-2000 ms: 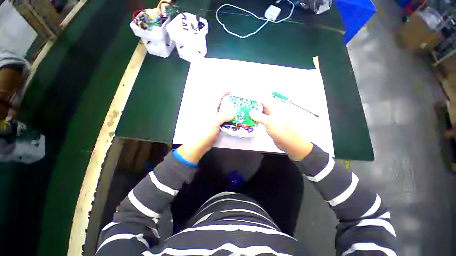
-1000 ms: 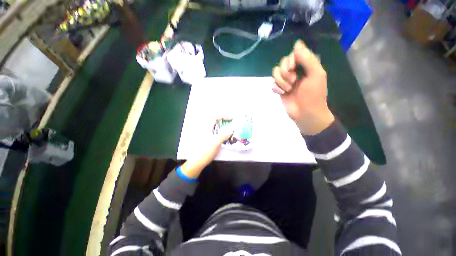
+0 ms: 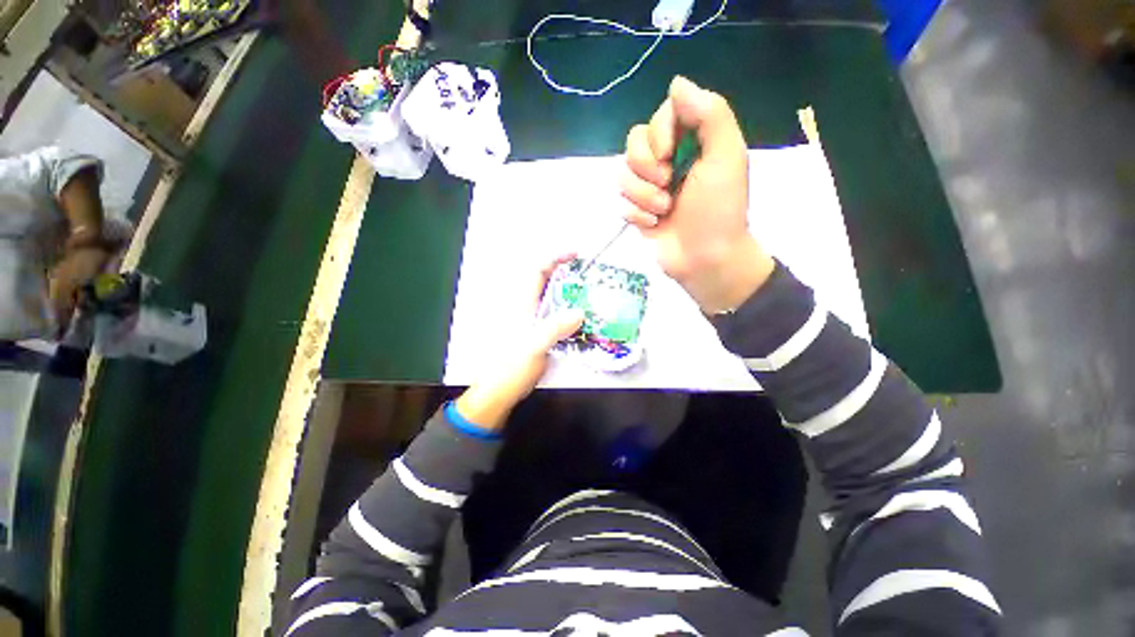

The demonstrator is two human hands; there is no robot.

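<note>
A green circuit board point(image 3: 612, 310) lies in a small white housing point(image 3: 619, 361) on the white sheet point(image 3: 709, 336). Red and dark wires show at the board's near edge. My left hand point(image 3: 543, 339) holds the housing at its left side, with the thumb on the board. My right hand point(image 3: 700, 199) is closed around the green handle of the screwdriver point(image 3: 607, 246), above and right of the housing. The thin shaft slants down to the board's far left corner. Whether the tip sits on a screw is too small to tell.
Two white part-assembled housings point(image 3: 458, 121) with wires stand at the sheet's upper left. A white cable point(image 3: 585, 91) loops at the far side. A pale rail point(image 3: 303, 361) edges the bench. Another person's hand point(image 3: 77, 268) is at a white housing point(image 3: 162, 331) on the left.
My right hand has let go of the housing's right side, taken the screwdriver from the sheet and brought it over the board. My left hand has stayed on the housing.
</note>
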